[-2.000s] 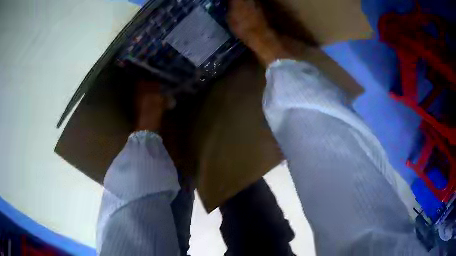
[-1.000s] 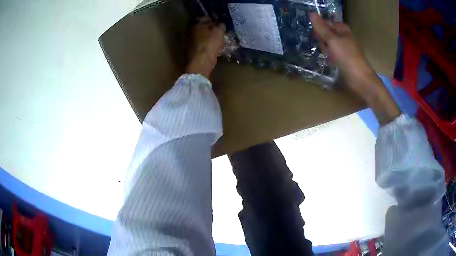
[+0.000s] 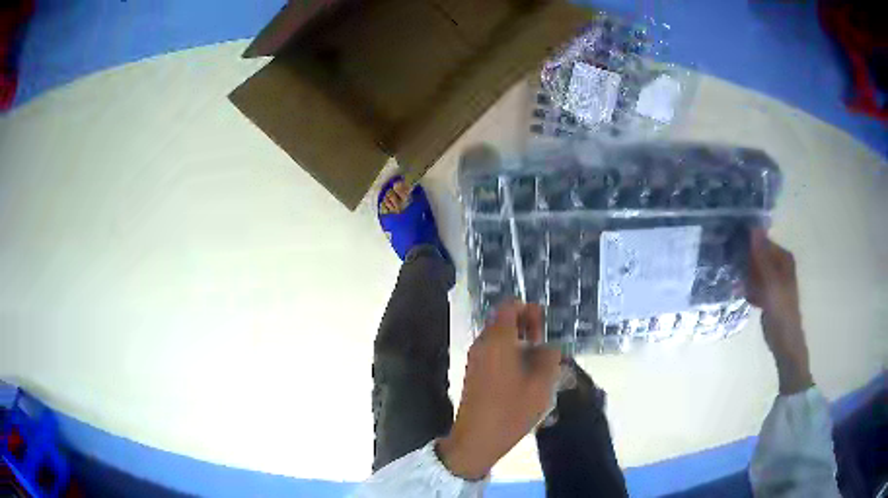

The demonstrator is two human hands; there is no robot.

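Note:
A wrapped tray stack (image 3: 555,263) with dark pieces in its pockets is held above the floor, right of centre. A white paper label (image 3: 648,270) lies on its top under glossy film. My left hand (image 3: 511,374) is closed on the stack's near-left edge, where a pale strip of film runs up from the fingers. My right hand (image 3: 774,277) grips the stack's right edge; the fingers beneath are hidden. The open brown carton (image 3: 389,73) stands at the upper left of the stack; its deep inside is dark.
Another wrapped tray stack (image 3: 545,115) with white labels lies on the floor beyond the held one, right of the carton. My foot in a blue slipper (image 3: 411,226) is by the carton's near flap. Red objects (image 3: 857,58) show at the upper right rim.
The wrapped stack has come out of the carton and is now held to its right. The view has shifted, so the carton appears further up and left. Another stack on the floor has come into view.

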